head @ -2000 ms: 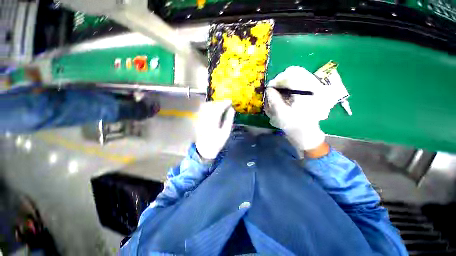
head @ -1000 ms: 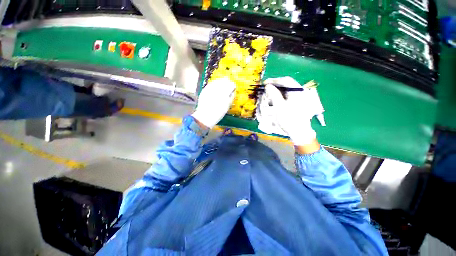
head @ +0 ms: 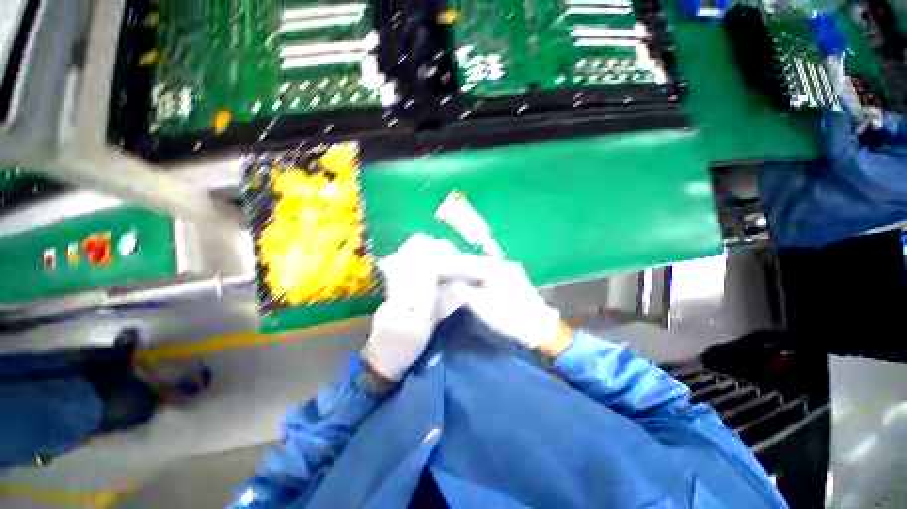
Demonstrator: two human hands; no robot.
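Observation:
My left hand, in a white glove, meets my right hand, also white-gloved, over the front edge of the green mat. The fingers overlap and are blurred, so I cannot tell whether they hold anything. White material around the fingers may be glove or cloth. The black-edged tray of bright yellow small parts lies just left of my hands. A pale small tube lies on the mat beyond my right hand. The dark tweezers do not show.
Large green circuit boards in black carrier frames lie behind the mat. A control panel with a red button is at left. A coworker's blue sleeve is at right. Another person's blue-clothed legs show at lower left.
The view has swung right, bringing the boards and a coworker further in. My hands have come together away from the yellow parts tray. The dark tool seen at my right hand no longer shows.

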